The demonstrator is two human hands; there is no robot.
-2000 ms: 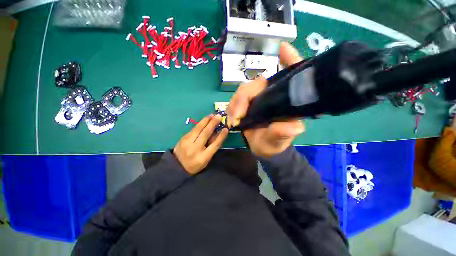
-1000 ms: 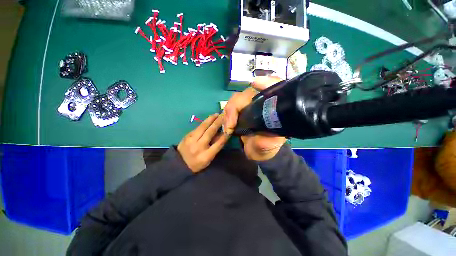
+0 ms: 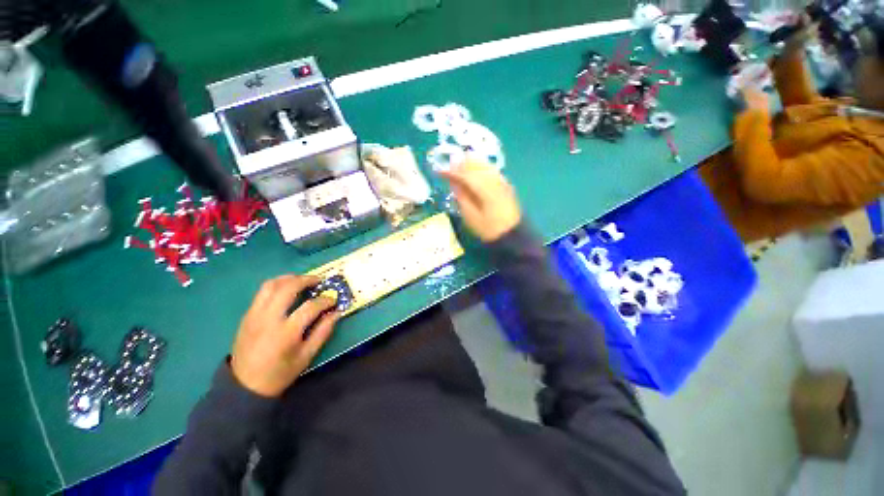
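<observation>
My left hand (image 3: 274, 334) holds a dark circuit board (image 3: 334, 291) with its fingertips at the left end of the pale-yellow jig (image 3: 402, 263). My right hand (image 3: 488, 201) is over the bench behind the jig's right end. Its fingertips are at the near edge of the clear plastic rings (image 3: 475, 141); whether they grip one cannot be told. The black electric screwdriver (image 3: 145, 92) hangs at the upper left, out of both hands, its lower end over the heap of red wires (image 3: 189, 232).
The screw feeder (image 3: 291, 136) stands behind the jig, a plastic bag (image 3: 394, 179) beside it. More boards (image 3: 136, 373) lie at left, a blister tray (image 3: 58, 208) behind. Wired parts (image 3: 611, 92) lie far right. A blue bin (image 3: 693, 281) holds white housings. A person in orange sleeves (image 3: 805, 145) sits at right.
The view has swung to the right. My right hand has let go of the screwdriver and moved to the rings. The screwdriver now hangs at the upper left. The jig is uncovered.
</observation>
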